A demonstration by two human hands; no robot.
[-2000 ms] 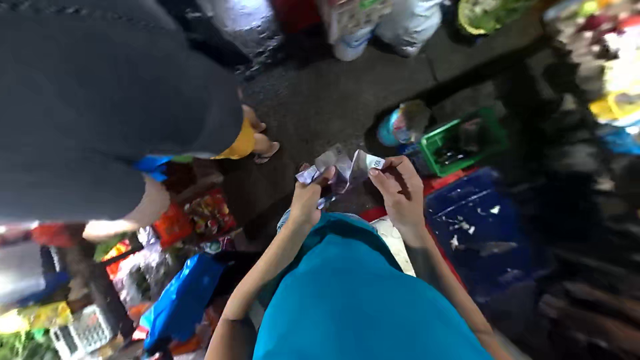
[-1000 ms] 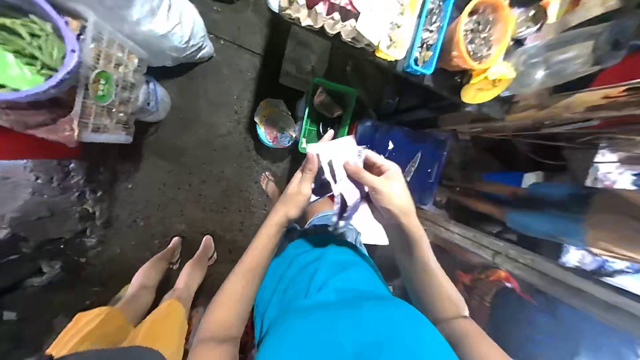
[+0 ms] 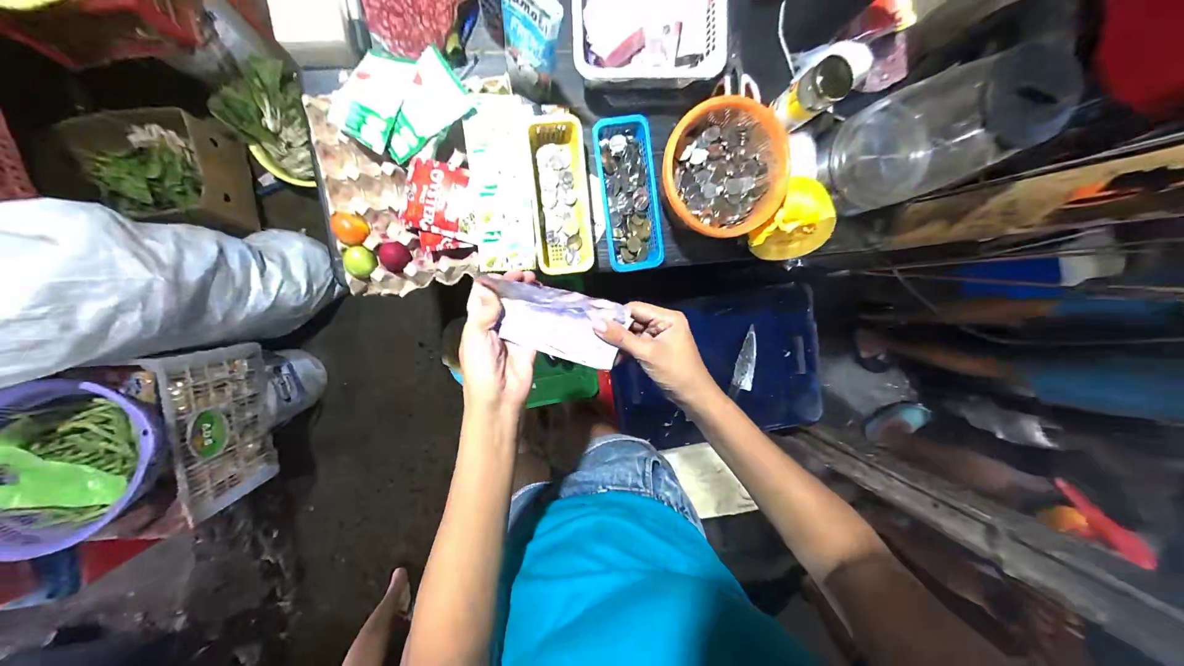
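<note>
My left hand and my right hand hold a pale purple-white paper banknote between them, spread flat in front of the stall. The left grips its left end, the right pinches its right end. Just beyond the note, a yellow basket and a blue basket hold coins. To their right an orange round container holds many coins. A white basket with paper pieces inside stands at the far edge. Whether the note is one sheet or several is unclear.
Egg trays bear fruit and packets. A knife lies on a dark blue lid or tray, beside a green crate. A clear plastic bottle lies at right. White sacks and a purple basket of green vegetables stand at left.
The view has turned strongly toward the stall with the coin baskets. The notes, folded or bunched between my hands before, are now spread out flat.
</note>
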